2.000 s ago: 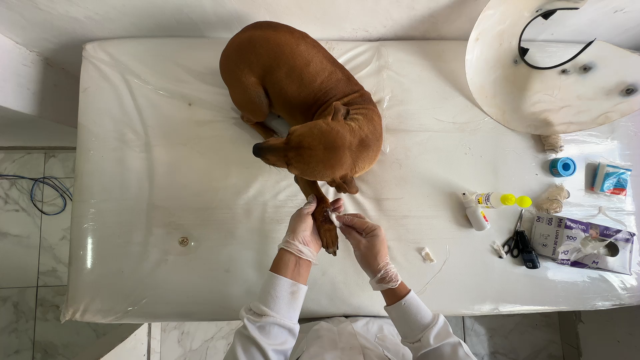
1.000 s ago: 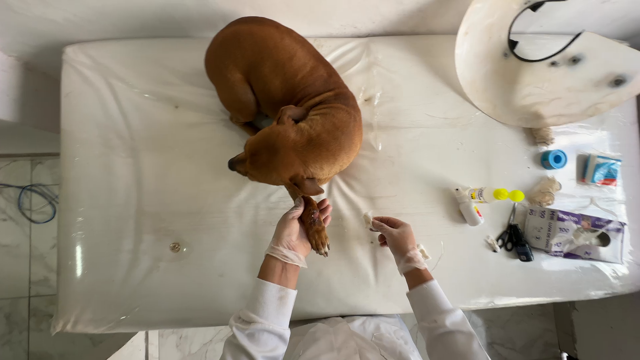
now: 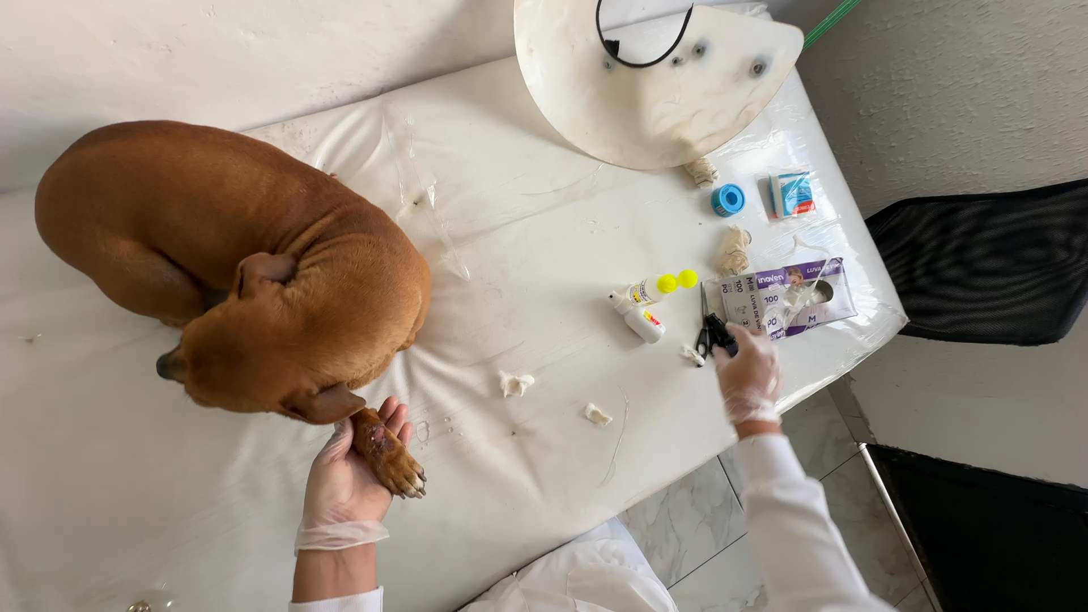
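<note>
A brown dog (image 3: 289, 314) lies curled on the plastic-covered table. My left hand (image 3: 348, 484), in a clear glove, lies palm up under its front paw (image 3: 387, 455), which has a reddish sore patch; the fingers look loosely apart. My gloved right hand (image 3: 750, 374) reaches to a black device (image 3: 721, 334) beside black-handled scissors (image 3: 703, 331); whether the fingers grip it is unclear. Left of them are a white bottle with a yellow cap (image 3: 650, 291) and a small white bottle (image 3: 644, 324). Two wads of cotton, one nearer the paw (image 3: 515, 384) and one farther right (image 3: 597, 415), lie on the table.
A glove box (image 3: 786, 297), a blue tape roll (image 3: 728, 200), a blue-and-white packet (image 3: 792, 195) and rolled gauze (image 3: 733, 251) are at the table's right. A plastic cone collar (image 3: 654, 110) lies behind. Black mesh chair (image 3: 986, 259) stands beyond the right edge.
My right hand has moved right, from near the paw to the black device. The cotton it held now appears to lie on the table. My left hand stays under the paw. The view has swung right.
</note>
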